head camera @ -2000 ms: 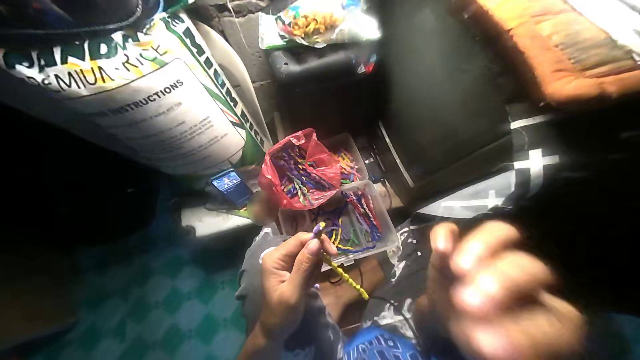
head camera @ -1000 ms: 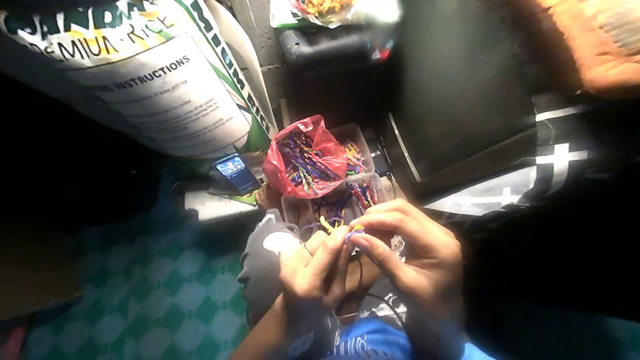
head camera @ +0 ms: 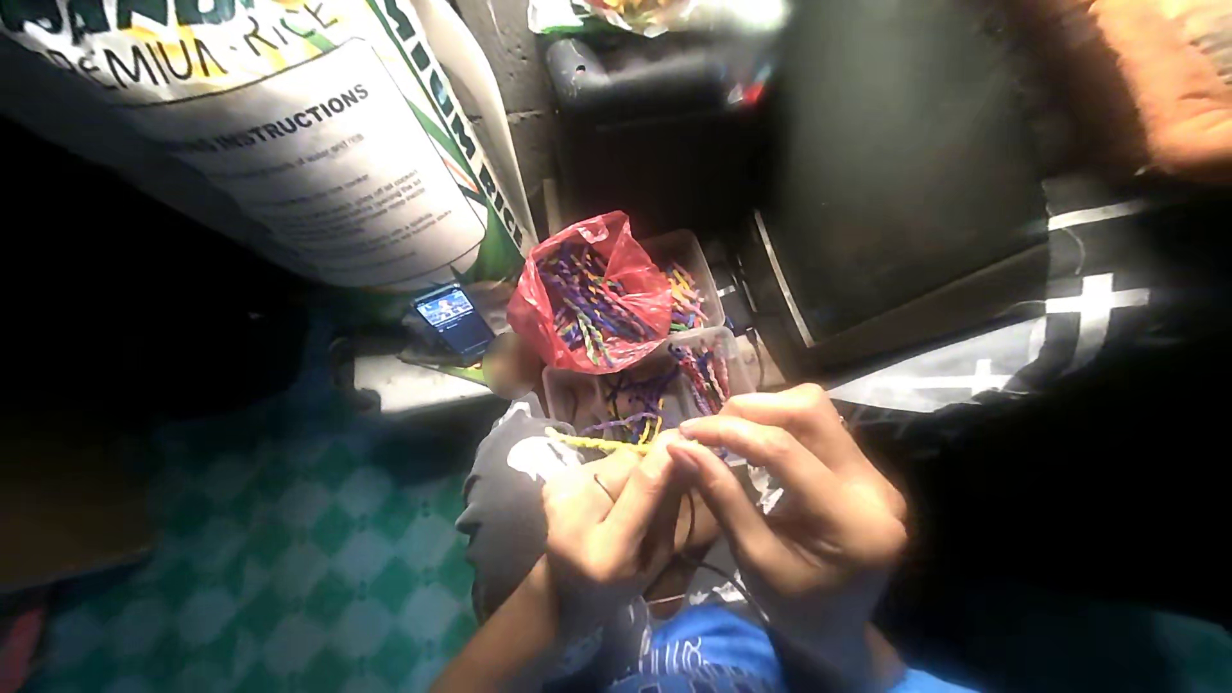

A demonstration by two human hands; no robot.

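Between thumb and index finger, my left hand (head camera: 616, 525) pinches a yellow twisted cord (head camera: 602, 444), whose free end points left. The fingertips of my right hand (head camera: 808, 500) meet those of my left at the cord's other end, which they hide. Just beyond the hands, a clear plastic divided box (head camera: 568, 399) holds purple, yellow and pink twisted cords. A red plastic bag (head camera: 531, 322) full of mostly purple cords, some green and white, rests over the box. Behind it a second clear container (head camera: 710, 274) holds more coloured cords.
A lit phone (head camera: 452, 318) leans left of the red bag. Behind it stands a large rice sack (head camera: 289, 144). A dark panel (head camera: 905, 173) is at the right, near black-and-white patterned cloth (head camera: 1097, 298). My knee in grey cloth (head camera: 505, 510) is close to the box.
Two seconds ago my right hand was apart, off to the right; it has come in to meet my left hand at the cord. The cord hung down to the right then and points left now.
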